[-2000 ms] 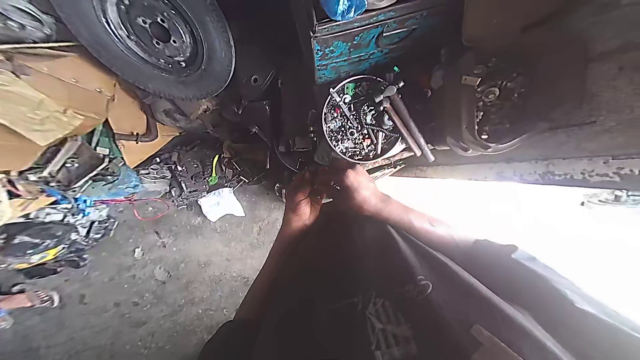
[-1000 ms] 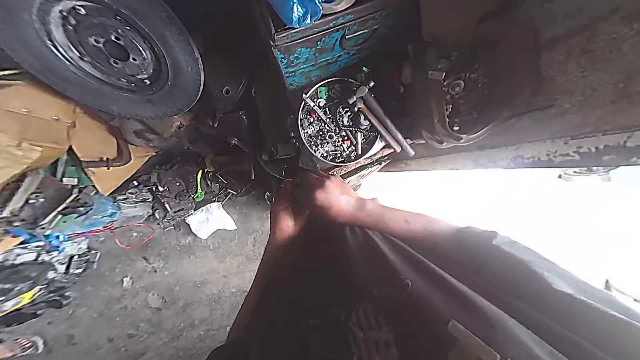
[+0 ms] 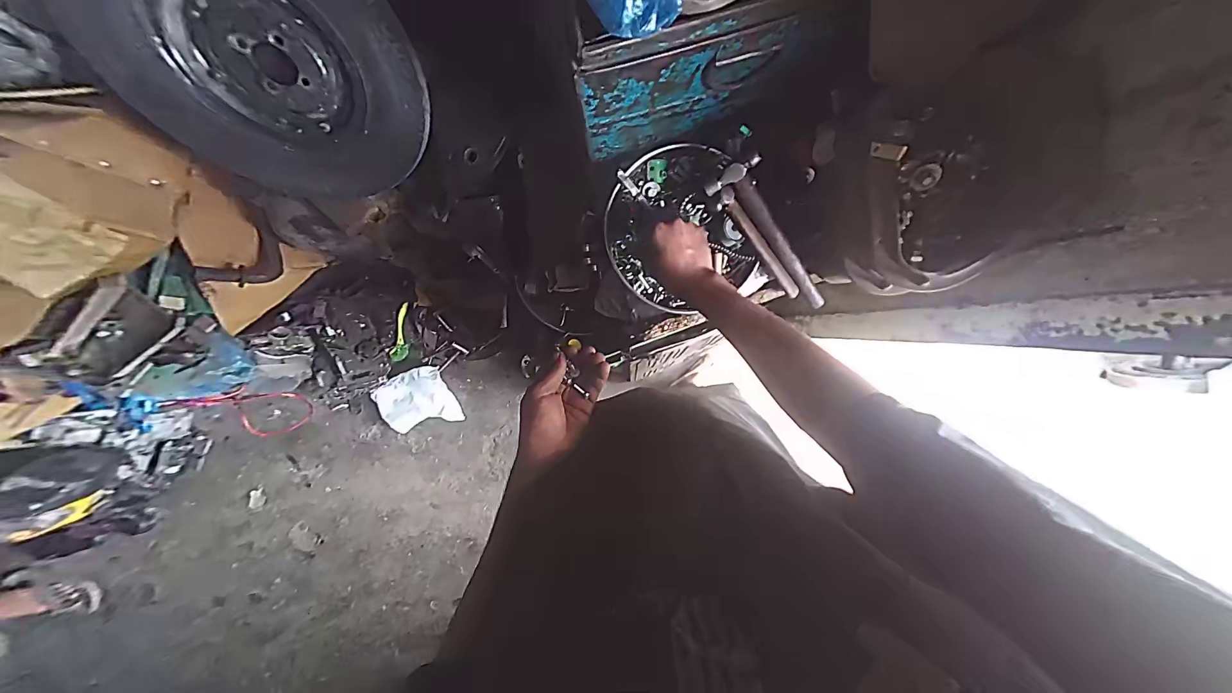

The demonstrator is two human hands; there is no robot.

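Observation:
A round metal-rimmed container (image 3: 612,252) holds many small metal parts. My right hand (image 3: 681,252) reaches into it, its fingertips hidden among the parts, so whether it grips one cannot be told. Two hammers (image 3: 770,231) lie side by side across the container's right side. Below and left of the container, my left hand (image 3: 563,397) is palm up, its fingers curled round a small metal part (image 3: 576,385). A small yellow piece (image 3: 575,344) shows at its fingertips.
A wheel with a tyre (image 3: 279,87) is at the upper left, beside torn cardboard (image 3: 87,192). A worn blue metal cabinet (image 3: 674,91) stands behind the container. A white cloth or bag (image 3: 418,397) lies on the floor near scattered scrap. A person's foot (image 3: 58,599) shows at the left edge.
My hands, close together in both earlier frames, are now apart. The right has moved up into the container, while the left stays below with a small part in its fingers.

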